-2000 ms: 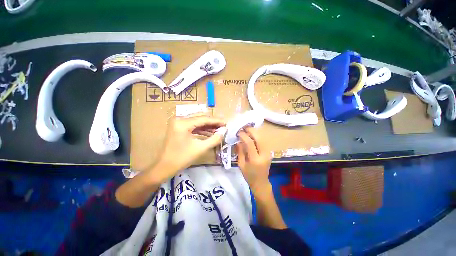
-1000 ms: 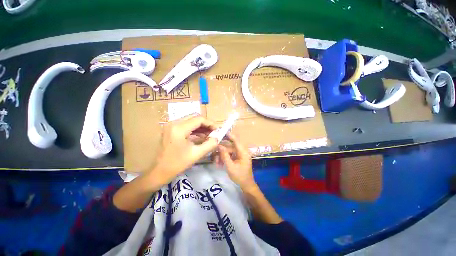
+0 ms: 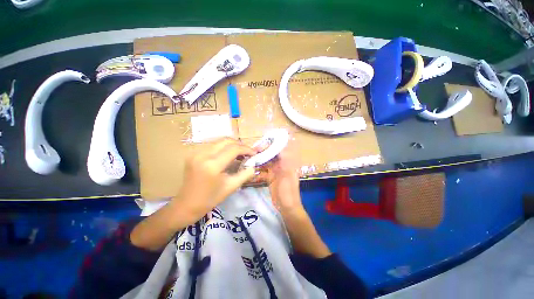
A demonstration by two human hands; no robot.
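A white curved part [image 3: 273, 147], likely a neck fan piece, is held between my hands over the near edge of the cardboard sheet [image 3: 328, 153]. My left hand [image 3: 214, 175] pinches its left end between thumb and fingers. My right hand [image 3: 285, 181] is at its right underside, with the fingers partly hidden and blurred. A blue battery [image 3: 234, 100] lies upright in view on the cardboard. A white paper patch [image 3: 211, 128] lies left of it. An open neck fan half [image 3: 218, 73] with dark inner parts lies behind.
White curved arms [image 3: 111, 131] lie at the left, near an open housing [image 3: 155, 68] with wires. A C-shaped neck fan [image 3: 293, 105] lies right of centre. A blue tape dispenser [image 3: 386, 87] stands right, beside more white parts. The green conveyor belt [image 3: 281, 14] runs behind.
The white part in my hands has been turned; its curved end now points up and right. My right hand has shifted and its fingers look straighter. The whole bench view has shifted up slightly.
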